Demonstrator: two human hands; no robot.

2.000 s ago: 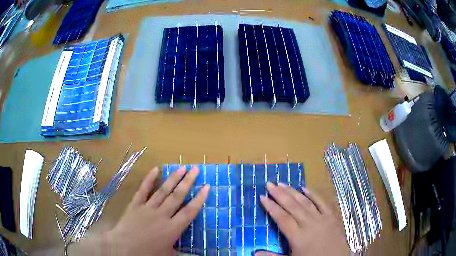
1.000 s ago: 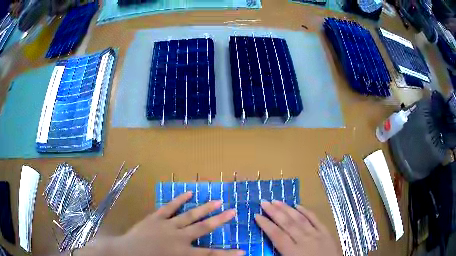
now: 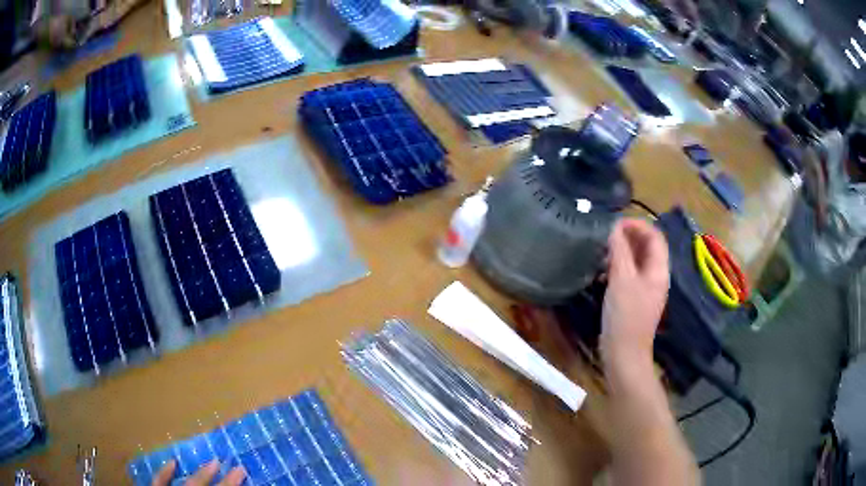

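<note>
The light-blue cell string (image 3: 285,437) lies on the brown tabletop at the lower left, cut off by the bottom edge. My left hand (image 3: 201,473) shows only as fingertips resting on it; the rest is out of the picture. My right hand (image 3: 636,256) is raised at the right side of the grey ribbed drum (image 3: 541,218), fingers curled. I cannot tell whether it holds anything. A small white squeeze bottle (image 3: 463,228) stands left of the drum.
Long ribbon pieces (image 3: 446,403) and white strips (image 3: 508,346) lie between the cell string and my right arm. Two navy cell stacks (image 3: 214,245) are at left, a spare stack (image 3: 375,140) behind. Red-and-yellow handles (image 3: 720,270) lie by a black pouch at right.
The view has swung to the right. My right hand has left the cell string and moved to the drum. My left fingertips remain on the string.
</note>
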